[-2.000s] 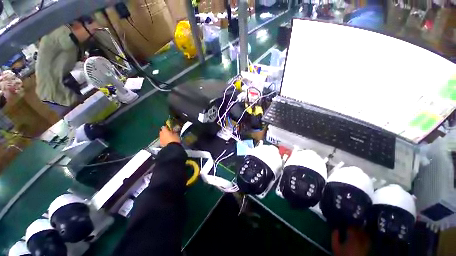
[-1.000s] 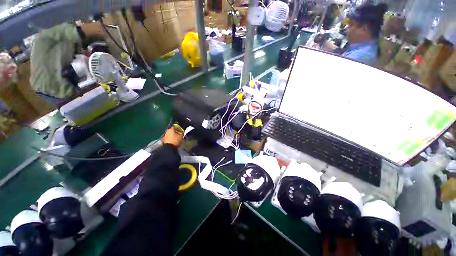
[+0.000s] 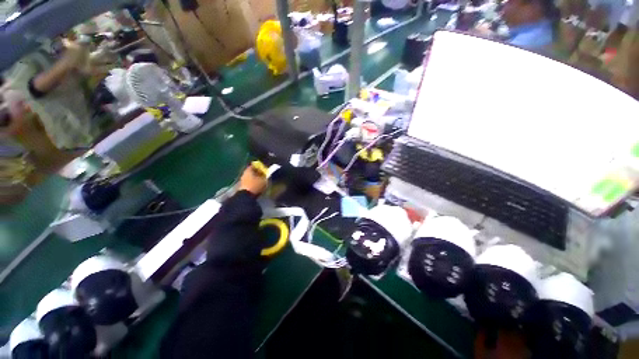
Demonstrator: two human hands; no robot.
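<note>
My left hand (image 3: 253, 180) reaches out in a black sleeve beside a black machine (image 3: 294, 133). A small yellow thing (image 3: 260, 167) is at its fingertips; blur hides whether it is gripped. My right hand (image 3: 501, 343) shows only as a dim patch at the bottom edge, below the row of white-and-black dome cameras (image 3: 441, 265); its fingers are hidden. The leftmost camera of this row (image 3: 373, 247) has bright patches on its black ball. White cables (image 3: 305, 242) lie left of it, beside a yellow tape roll (image 3: 275, 237).
A keyboard (image 3: 483, 189) lies before a bright monitor (image 3: 518, 119). More dome cameras (image 3: 105, 291) stand at lower left, near a long narrow box (image 3: 179, 238). A white fan (image 3: 145, 84) and a person (image 3: 63, 98) are at upper left. Wires tangle behind the machine.
The view has shifted. The leftmost camera in the near row has gained bright patches since two seconds ago. The person at upper left has changed posture. My left hand stays beside the black machine.
</note>
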